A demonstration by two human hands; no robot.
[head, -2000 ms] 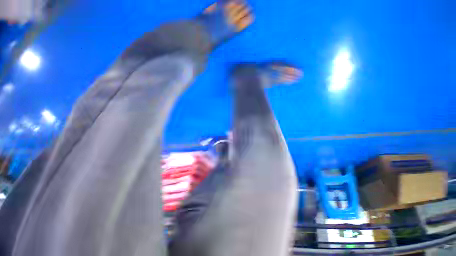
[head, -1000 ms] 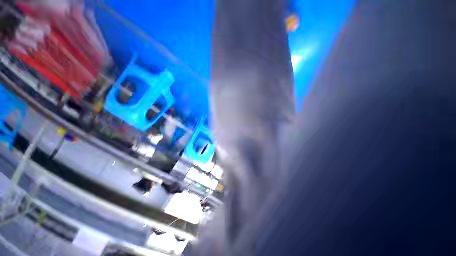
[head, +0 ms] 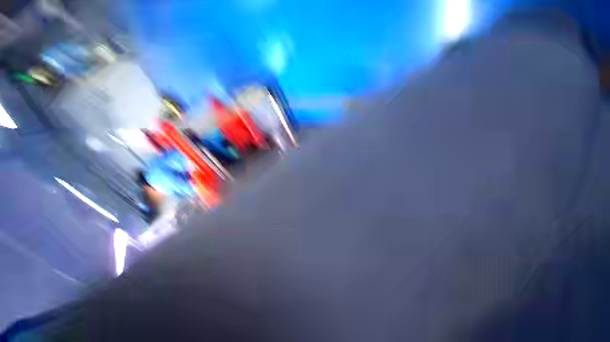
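Neither my left hand nor my right hand can be seen. The nearest thing is a large grey cloth shape (head: 374, 214), which looks like my trouser leg. It fills the lower right of the blurred, tilted view and hides what lies behind it. Beyond its upper left edge are red items (head: 237, 125), too smeared to tell what they are, and a longer red strip (head: 194, 163) beside them.
The glossy blue floor (head: 321, 53) shows at the top with a bright reflection. A blurred light blue shape (head: 168, 175) lies by the red strip. A pale grey-white shape (head: 110, 97) is at the upper left. Bright strip lights (head: 87, 199) show at the left.
The view has swung and tilted. The blue stools seen earlier are no longer clearly visible. The grey cloth now covers much more of the picture.
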